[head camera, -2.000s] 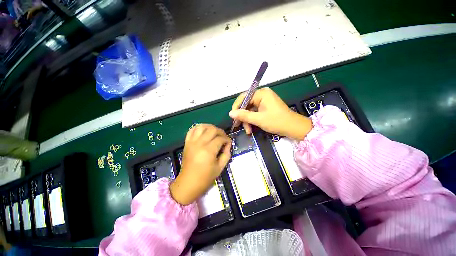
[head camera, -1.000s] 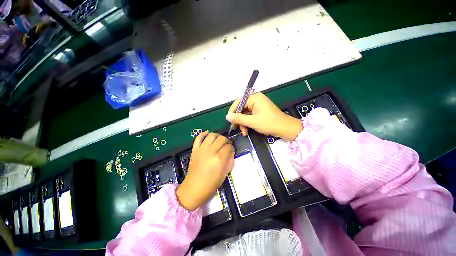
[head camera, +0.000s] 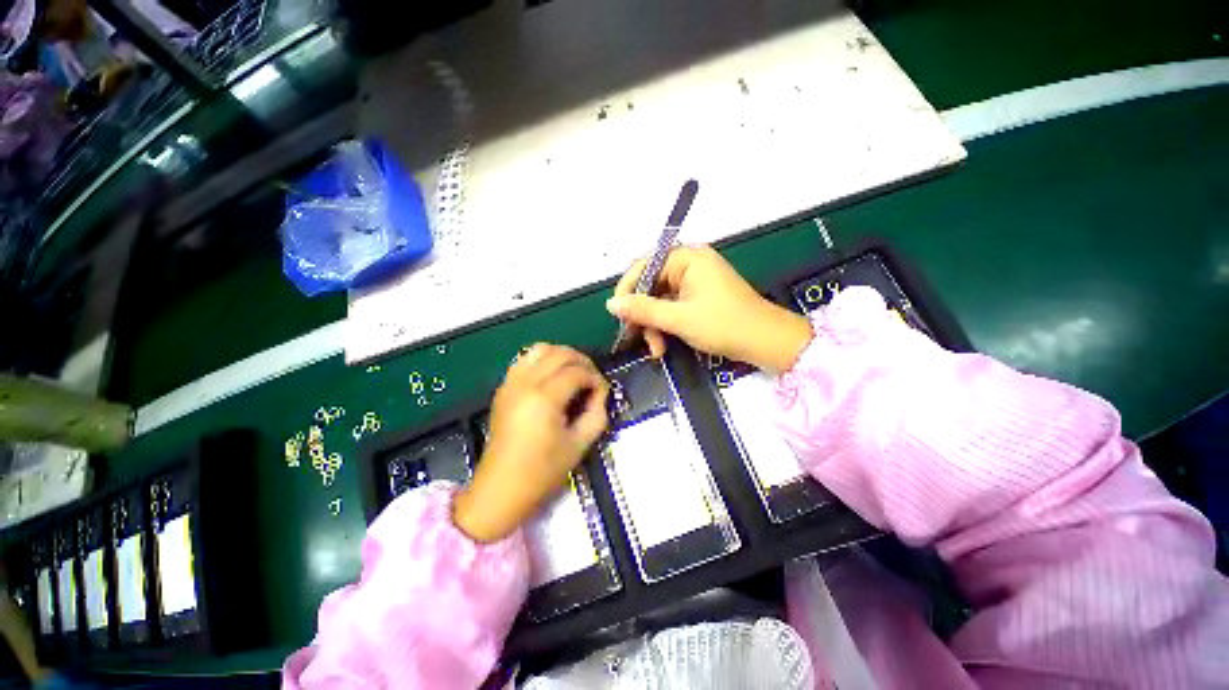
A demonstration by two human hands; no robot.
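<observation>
My right hand holds the dark tweezers like a pen, their tip pointing down at the top edge of the middle phone housing. My left hand is at that housing's upper left corner, its fingers curled; whether it holds anything is hidden. The housing has a white sheet on its lower part and round openings at its top. It lies in the black foam tray with other housings, one partly under my left hand. Small gold rings lie loose on the green surface left of the tray.
A blue bin with a clear plastic bag stands at the far left corner of the white board. A pale perforated strip lies beside it. Another foam tray with phones stands at left. Part of a person in pink shows at the upper left.
My left hand has shifted slightly up and left, showing more of the middle housing's top. My right hand stays near the same spot with the tweezers. The whole view has shifted slightly.
</observation>
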